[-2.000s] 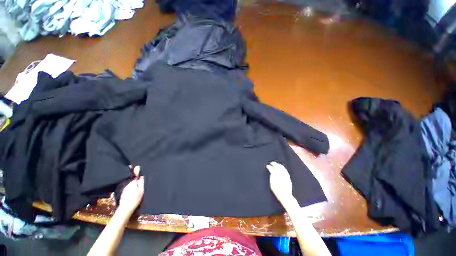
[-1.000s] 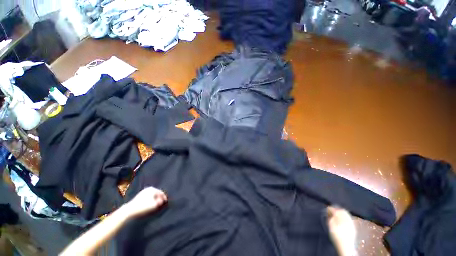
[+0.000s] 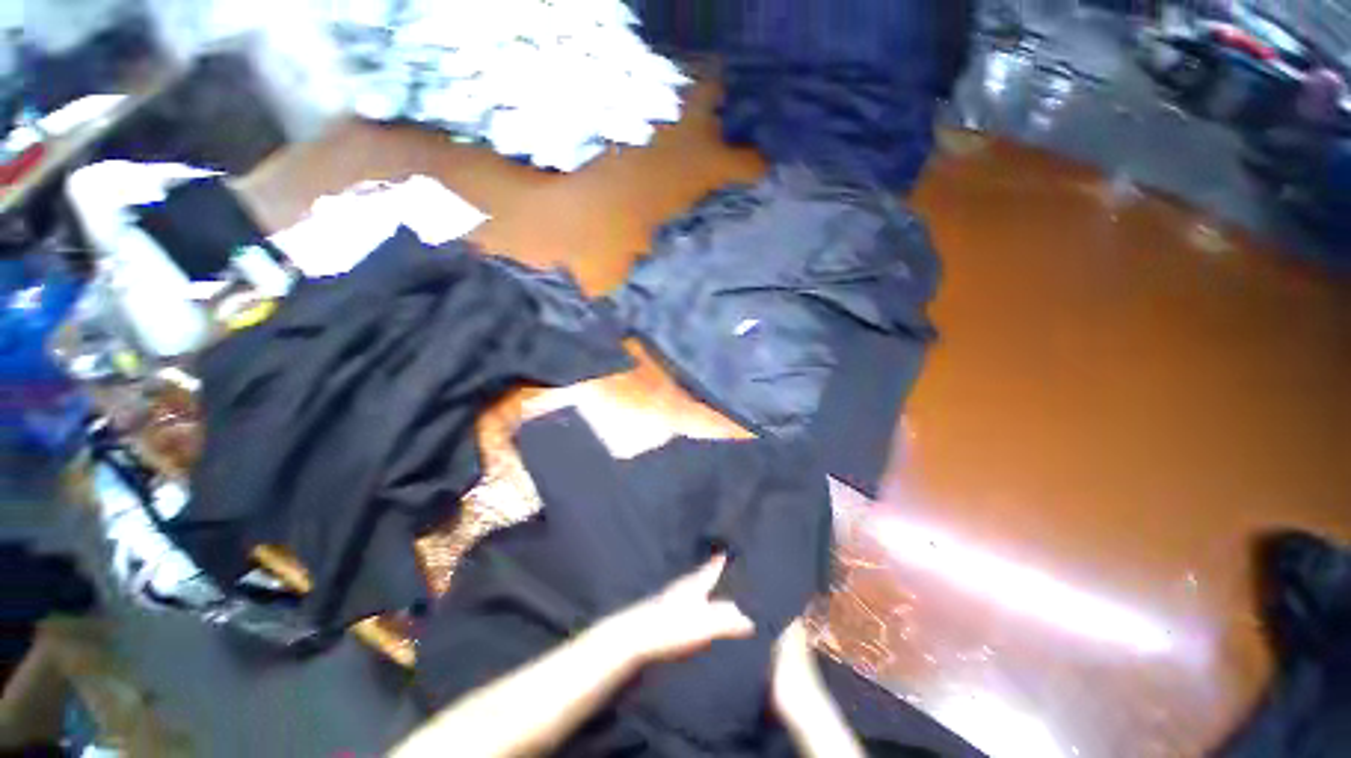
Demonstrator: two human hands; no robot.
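A matte black garment [image 3: 593,548] lies bunched at the table's front edge, cut off by the bottom of the picture. My left hand [image 3: 689,612] is over its middle, with fingertips at a fold of the cloth; blur hides whether it pinches the cloth. My right hand [image 3: 794,666] is close to its right, on the same garment, partly cut off below. Its fingers are blurred and I cannot tell their grip. A narrow black sleeve-like part [image 3: 571,467] points up at the garment's left.
A black garment heap [image 3: 334,400] lies left. A shiny dark pile [image 3: 771,282] with a small white label is beyond. Navy garments [image 3: 830,89], pale garments [image 3: 519,74], white paper [image 3: 385,215], a yellow ring [image 3: 248,313] and dark cloth at right [image 3: 1311,652] also show.
The view has swung left. My hands have come close together, and the garment has been gathered inward, its right sleeve no longer stretched out over the table.
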